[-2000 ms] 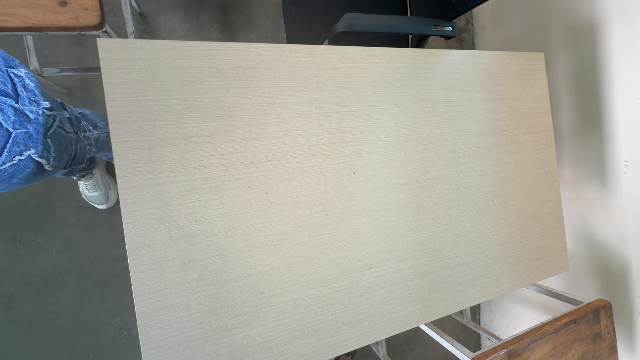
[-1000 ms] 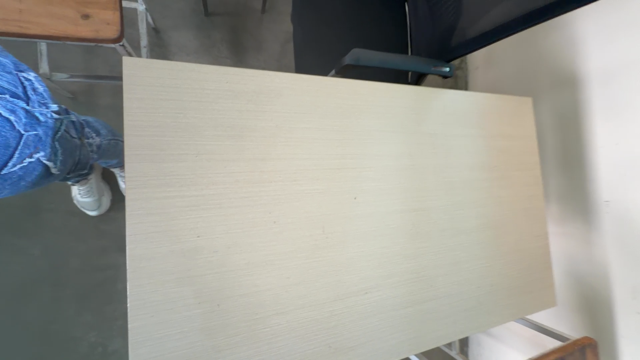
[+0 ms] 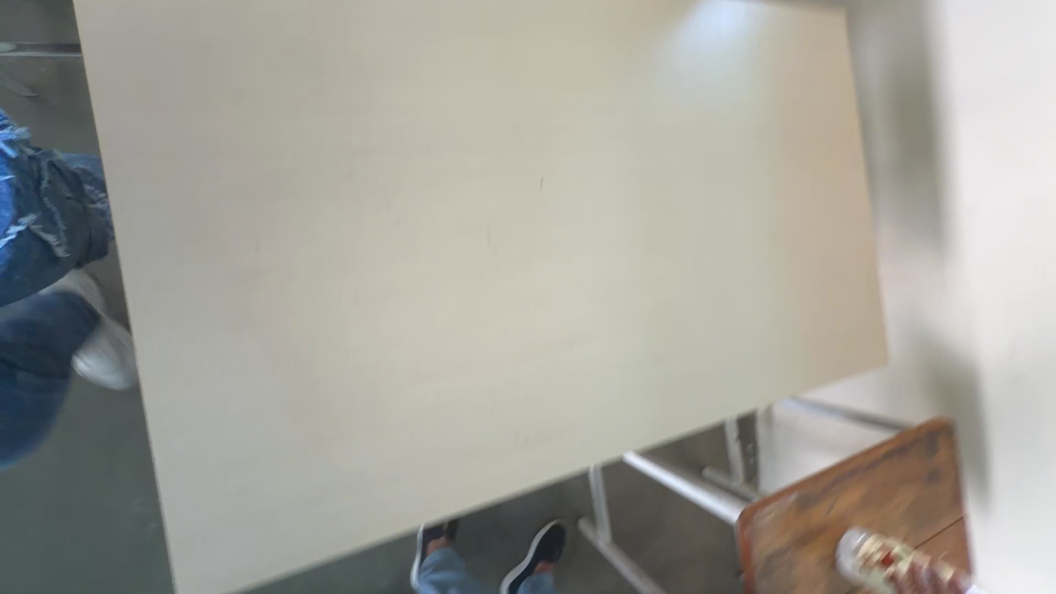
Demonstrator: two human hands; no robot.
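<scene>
A pale wood-grain tabletop (image 3: 495, 272) fills most of the head view, slightly blurred, with a bright reflection near its top edge. Neither my left hand nor my right hand can be seen. At the lower right, a clear-capped container with a patterned wrap (image 3: 887, 561) lies over a brown wooden stool or seat top (image 3: 866, 495); the frame edge cuts it off, and whether anything holds it cannot be told.
Legs in blue jeans (image 3: 49, 214) and a white shoe (image 3: 107, 355) are at the left edge. Beyond the lower table edge are a person's dark shoes (image 3: 536, 557) and a metal frame (image 3: 685, 487). A pale wall (image 3: 1006, 247) runs along the right.
The view has shifted towards the lower side of the table. The black chair at the top has left the frame. Dark shoes and the patterned container have come into sight at the bottom.
</scene>
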